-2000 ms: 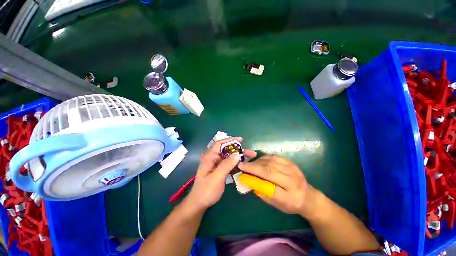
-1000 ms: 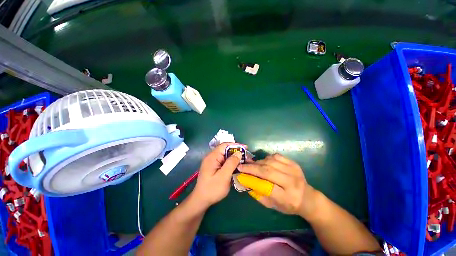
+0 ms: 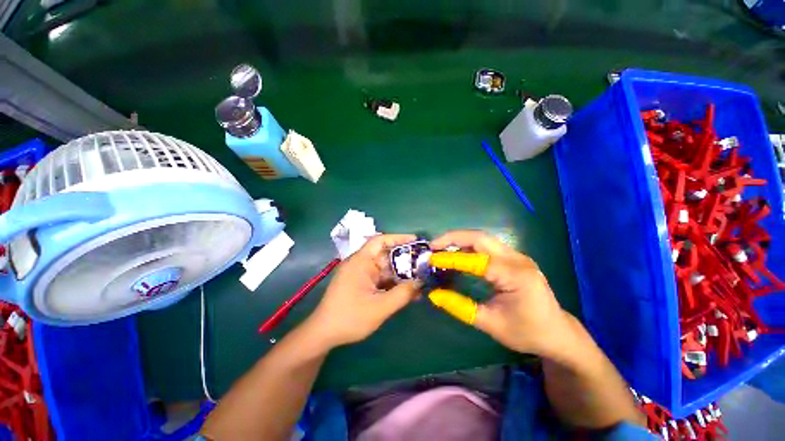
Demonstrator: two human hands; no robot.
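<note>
A watch case (image 3: pixel 404 260) with a dark rim and a silver and white inside is held at the bench centre. My left hand (image 3: pixel 361 288) grips it by its left side and lower edge. My right hand (image 3: pixel 508 293) wears yellow finger cots on two fingers. One cot-covered fingertip touches the right side of the case, together with a small pale piece I cannot make out clearly. A crumpled white wipe (image 3: pixel 353 232) lies just behind my left hand. A red stick tool (image 3: pixel 299 296) lies left of my left hand.
A desk fan (image 3: pixel 138 232) and a light blue bottle (image 3: pixel 262 145) stand at left, a white bottle (image 3: pixel 534 129) and blue stick (image 3: pixel 508 177) at right. A blue bin (image 3: pixel 611 250) of red clamps (image 3: pixel 714 241) is right; another is left. A small module (image 3: pixel 384 108) and another case (image 3: pixel 490 81) lie behind.
My right hand has opened its cot-covered fingers and moved one onto the case, which is turned and shows more white inside. The view has shifted right, so the bench things appear further left.
</note>
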